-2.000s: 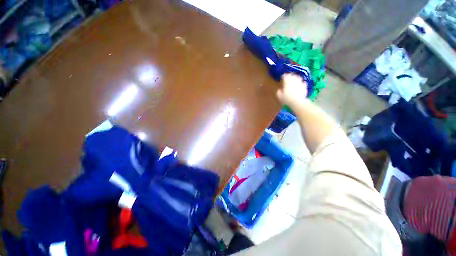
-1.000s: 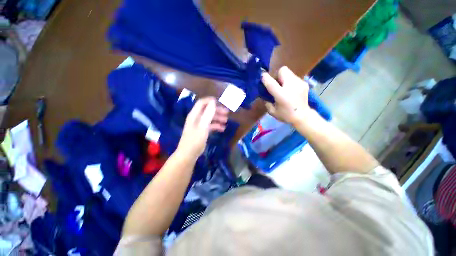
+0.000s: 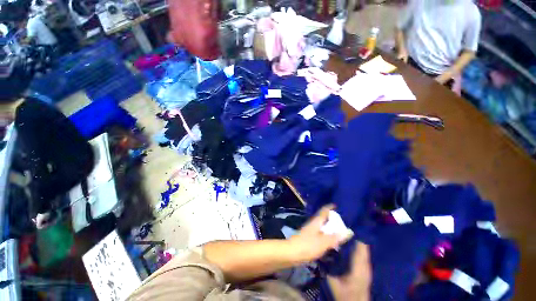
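Observation:
A navy bundle of cut pieces [image 3: 364, 159] stretches away from my hands over the other navy bundles. A white paper ticket [image 3: 336, 226] shows at its near end. My left hand [image 3: 314, 235] is closed at this end, its fingers against the ticket and the cloth. My right hand [image 3: 352, 276] is blurred and closed round the cloth just nearer to me. The palm side and the tie are hidden. More navy bundles [image 3: 282, 141] with white tickets lie piled on the brown table [image 3: 470, 153], and others lie at the right, with red and magenta strips.
Pale paper sheets [image 3: 376, 91] and a dark tool [image 3: 420, 120] lie beyond the pile. Pink pieces [image 3: 279, 47] and a clear plastic bag [image 3: 176, 82] are at the back. A person [image 3: 441, 35] stands at the far table edge. Scraps lie on the pale table [image 3: 200, 217] at left.
The view has swung left, towards the bundle pile. The navy bundle has come from the table's right side to over the pile. My left hand has closed onto its ticket end.

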